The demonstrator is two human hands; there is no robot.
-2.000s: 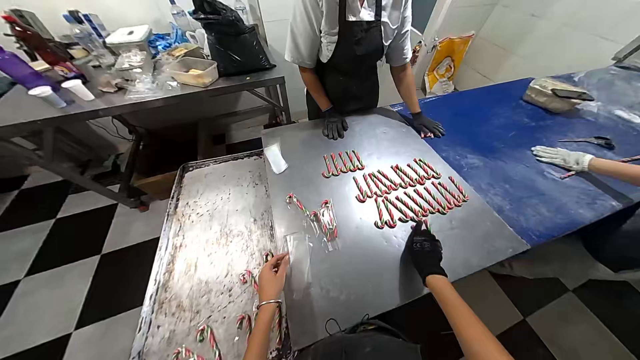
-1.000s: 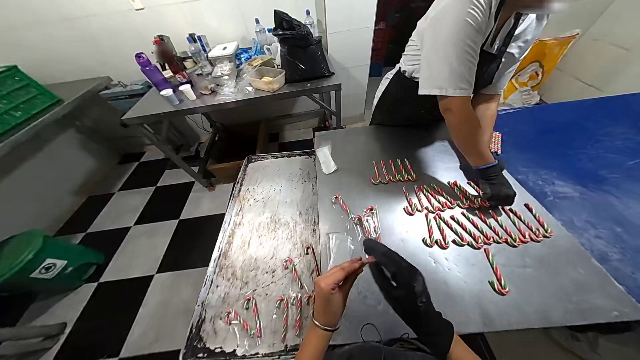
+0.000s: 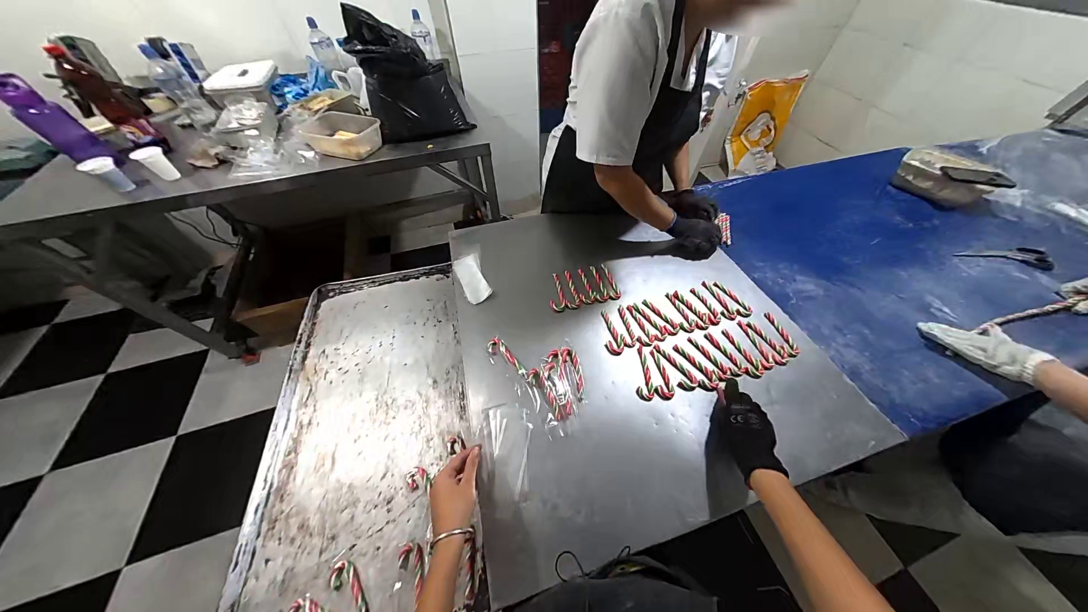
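Note:
My bare left hand (image 3: 456, 493) is over the right edge of the metal baking tray (image 3: 340, 399), its fingers at the crook of a candy cane (image 3: 456, 444); whether they grip it is unclear. Wrapped candy canes (image 3: 348, 582) lie lower on the tray. My right hand (image 3: 746, 429), in a black glove, reaches to the front row of unwrapped candy canes (image 3: 718, 361), fingertips at a cane's lower end; a grip cannot be made out. More rows lie behind. Between my hands, clear plastic sleeves (image 3: 507, 442) and several bagged canes (image 3: 557, 382) rest on the steel table (image 3: 629, 476).
Across the table a co-worker's black-gloved hands (image 3: 693, 234) are at small striped pieces (image 3: 724, 228). At the right, a person's white-gloved hand (image 3: 986, 347) lies by a striped candy rope (image 3: 1033, 313) on the blue table (image 3: 850, 255), near scissors (image 3: 1011, 255). A white strip (image 3: 472, 279) lies behind.
My hands, together a second ago, are now apart: the left over the tray, the right at the front row. The single cane lying in front of the rows no longer shows there. The co-worker's hands have moved back from the canes.

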